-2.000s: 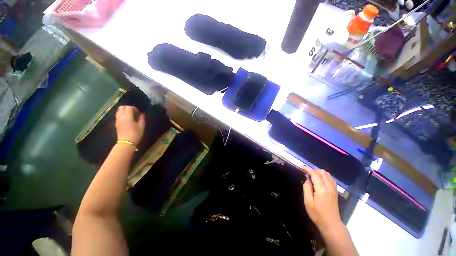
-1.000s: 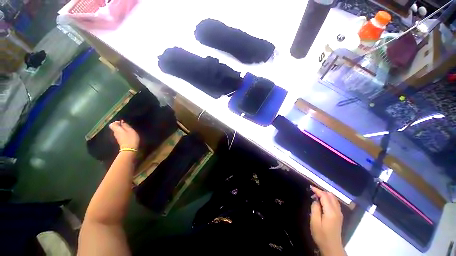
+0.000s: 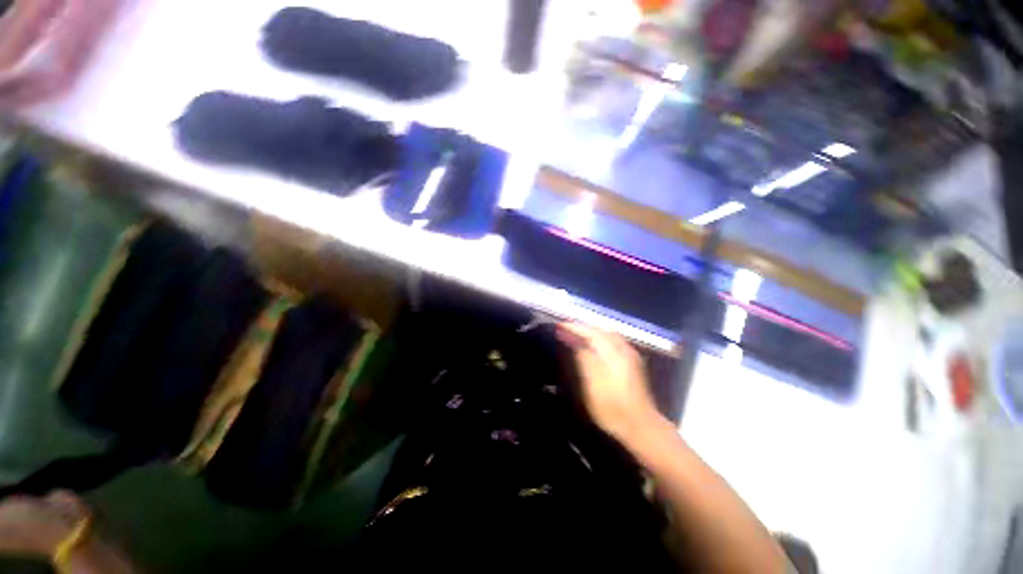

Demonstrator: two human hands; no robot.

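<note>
A clear bluish sewing template [image 3: 785,264] lies on the white table, with a brown strip and pink lines. Black fabric pieces [image 3: 606,275] lie along its near edge. My right hand [image 3: 606,376] is at the table's front edge, just below the template; blur hides whether its fingers hold anything. My left hand [image 3: 39,525] is blurred at the lower left, cut off by the picture's edge, with a yellow band at the wrist. A dark shape lies just above it; I cannot tell whether the hand holds it. Stacks of black pieces [image 3: 286,392] stand below the table at left.
Two dark oblong piles [image 3: 359,54] lie on the table at left. A dark slab [image 3: 440,191] rests on a blue pad [image 3: 485,185]. A dark tumbler [image 3: 524,34] stands behind. Small blurred items, one red [image 3: 960,381], lie at the far right.
The view has swung right. My left hand has left the black stack and moved down and left to the picture's edge. My right hand remains near the table's front edge.
</note>
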